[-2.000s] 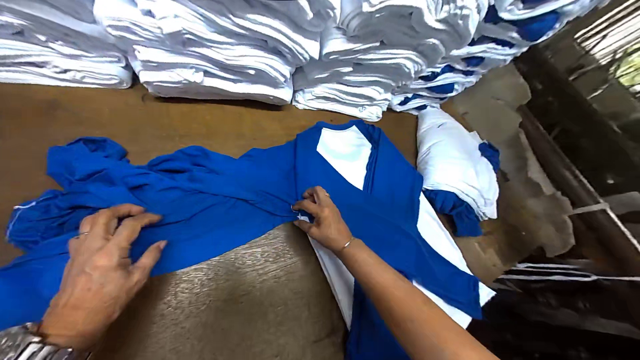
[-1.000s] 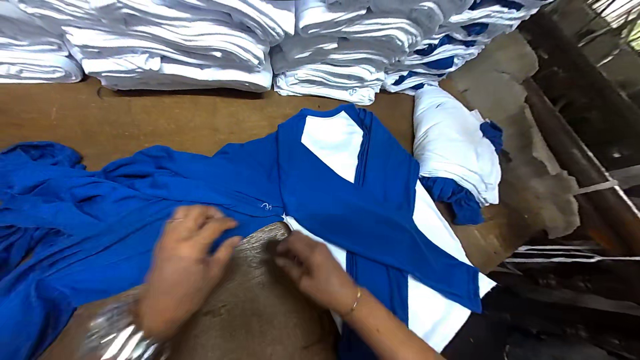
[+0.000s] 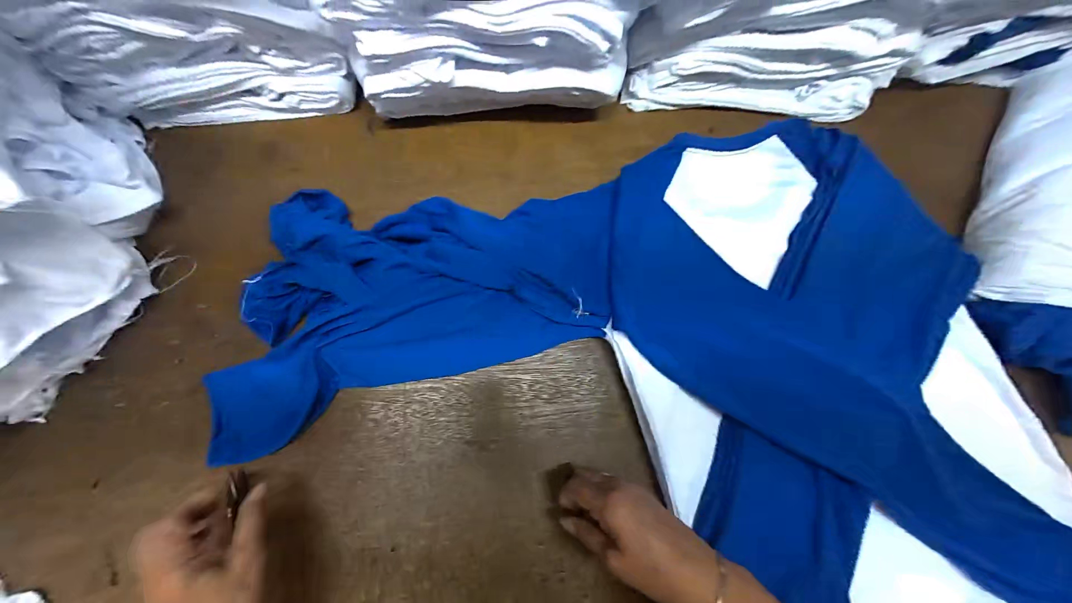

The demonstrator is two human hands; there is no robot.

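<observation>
A blue and white long-sleeved garment (image 3: 754, 335) lies on the brown wooden table, its body at the right and one blue sleeve (image 3: 469, 293) crumpled out to the left. Loose thread ends show where that sleeve meets the body. Low at the left, my left hand (image 3: 205, 544) is closed around a small dark metal tool (image 3: 237, 494), just below the sleeve's end and apart from the cloth. My right hand (image 3: 624, 528) is beside the garment's white lower panel, fingers curled down near the wood; a dark patch at its fingertips may be shadow or a small object.
Stacks of folded white cloth (image 3: 494, 59) line the table's far side. White fabric pieces with frayed edges (image 3: 67, 251) are heaped at the left. At the right edge lies a white and blue bundle (image 3: 1030, 193). Wooden tabletop (image 3: 452, 469) shows between my hands.
My left hand has come off the blue cloth and moved toward me, and my right hand has let go near the seam and drawn back. The view has shifted left.
</observation>
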